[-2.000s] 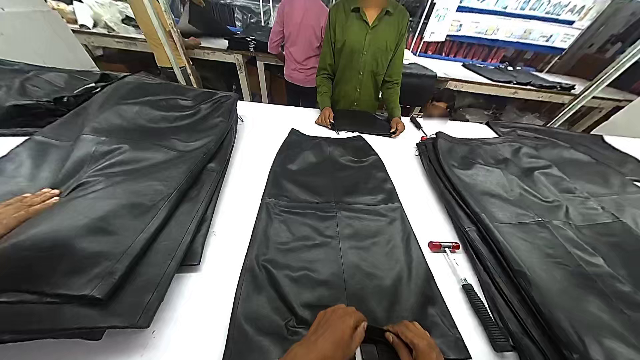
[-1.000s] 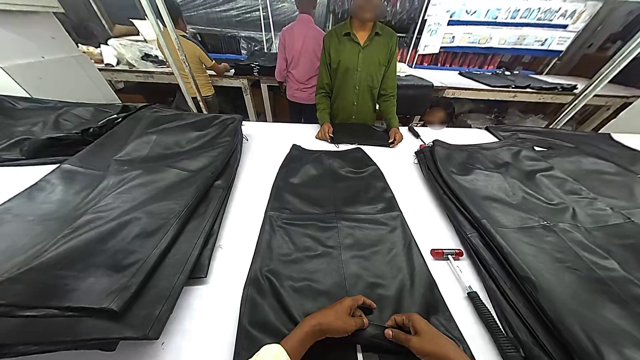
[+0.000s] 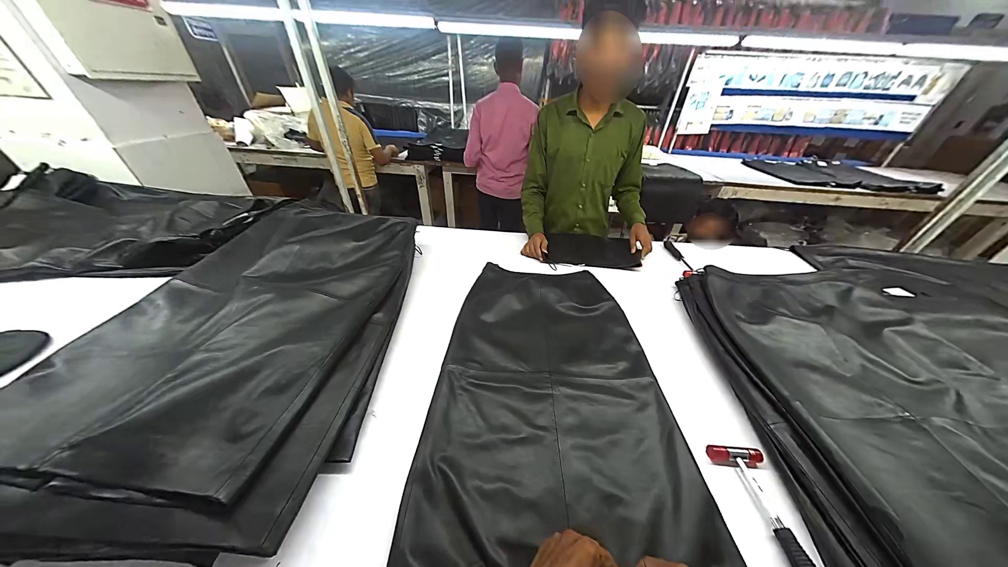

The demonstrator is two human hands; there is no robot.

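A black leather skirt (image 3: pixel 551 409) lies flat on the white table, its narrow waist end away from me. At the bottom edge of the view, the back of my left hand (image 3: pixel 573 550) shows over the skirt's near end; its fingers are cut off. Only a sliver of my right hand (image 3: pixel 660 562) is visible just to the right of it. What either hand holds is hidden. To the right of the skirt lies a mallet (image 3: pixel 734 456) with red faces, a metal shaft and a black grip.
Stacked black leather pieces (image 3: pixel 236 339) lie at left, and another stack (image 3: pixel 882 394) at right. Across the table (image 3: pixel 346 504) a person in a green shirt (image 3: pixel 587 165) holds a folded black piece (image 3: pixel 592 250). A second tool's black handle (image 3: pixel 674 252) lies near the far edge.
The view has tilted up. Both my hands, earlier seen together at the skirt's near end, are now mostly below the view.
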